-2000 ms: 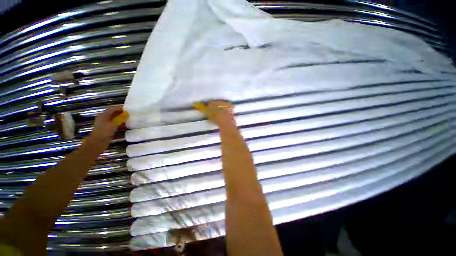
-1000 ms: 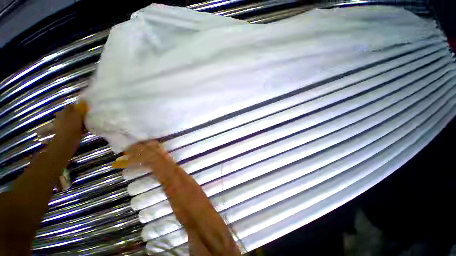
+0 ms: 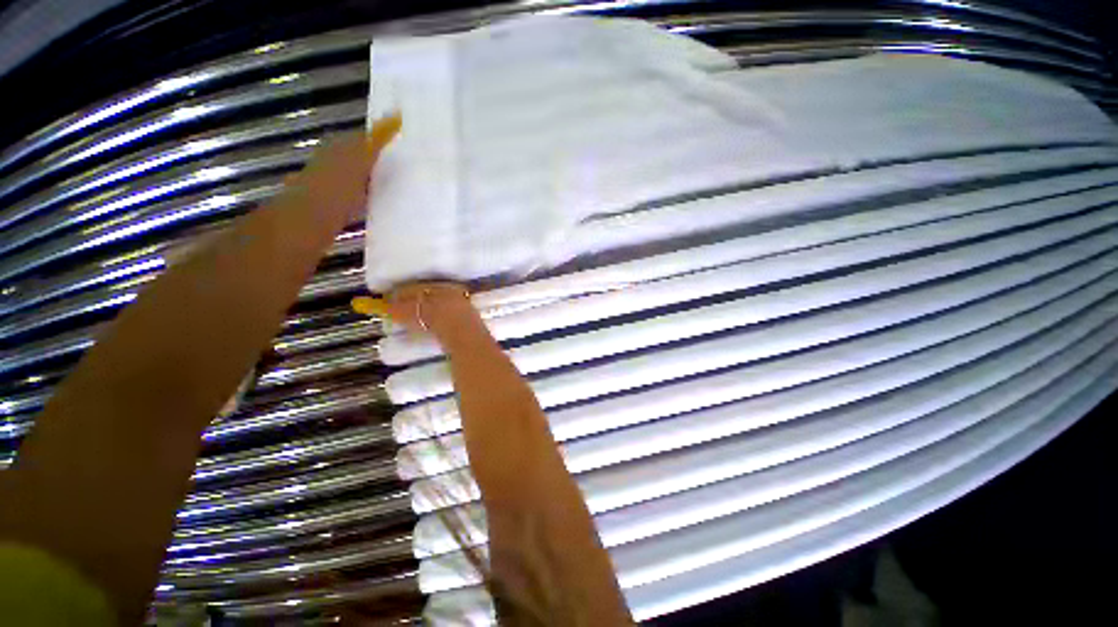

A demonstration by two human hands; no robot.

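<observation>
White cloth (image 3: 576,135) lies over long silver bars. Its lower part forms parallel white ridges (image 3: 760,319) with dark lines between and rounded ends at the left. Its upper part is loose, with a straight left edge. My left hand (image 3: 365,147) is at that edge high up, a yellow-orange finger cot on the cloth; its grip is mostly hidden by the arm. My right hand (image 3: 423,306) is at the lower corner of the loose part, over the first ridge end, a yellow-orange cot pointing left. Whether its fingers pinch the cloth cannot be told.
Bare shiny metal bars (image 3: 123,221) run at the left and along the top. A small pale object (image 3: 235,390) shows partly behind my left forearm. Thin strands lie over the lower ridge ends. The floor at the lower right is dark.
The loose cloth's left edge, slanted and then rumpled before, now hangs straight. My left hand has moved up and right along it. My right hand has moved up and right since the middle frame.
</observation>
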